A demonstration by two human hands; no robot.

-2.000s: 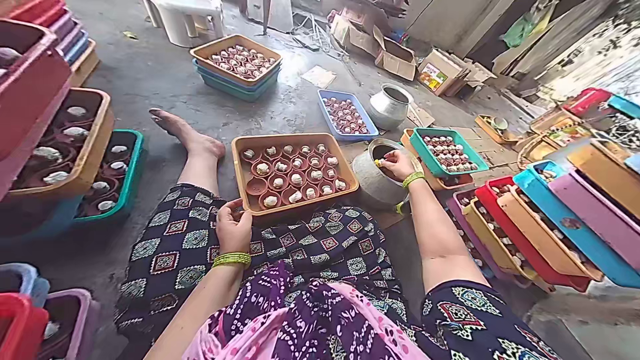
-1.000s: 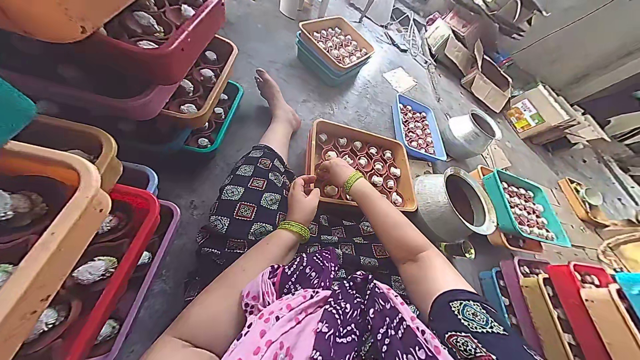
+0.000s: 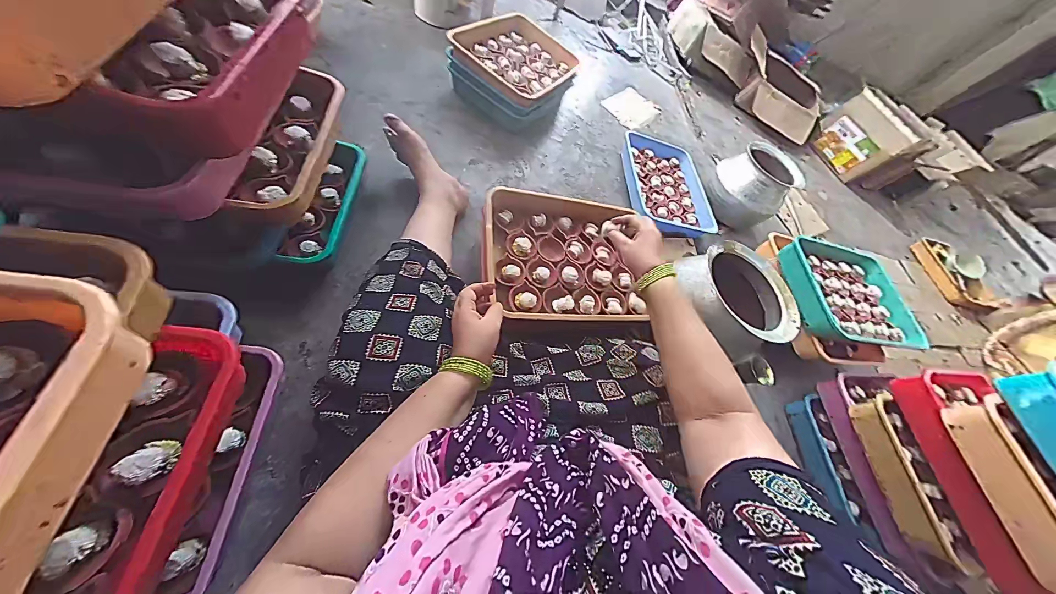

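An orange-brown plastic tray (image 3: 490,247) lies before me above my lap, holding rows of small reddish cups, most with a whitish lump (image 3: 570,275) in them. My left hand (image 3: 476,318) rests at the tray's near left side, fingers bent against its rim; whether it grips the rim is hard to tell. My right hand (image 3: 637,245) is over the tray's right side, its fingertips closed on a whitish lump (image 3: 609,228) at the upper right cups. Right of the tray stands a metal pot (image 3: 701,289) with dark contents.
A second metal pot (image 3: 742,194) and a blue tray (image 3: 670,213) of filled cups stand beyond. A teal tray (image 3: 858,256) sits at right. Stacked trays rise at left, with a red one (image 3: 190,462) near me; more stacks stand at lower right. Cardboard boxes (image 3: 775,99) lie farther back.
My right hand has gone from the metal pot to the tray's left part, then to its upper right. My left hand has left the cups for the near left rim. The view has swung.
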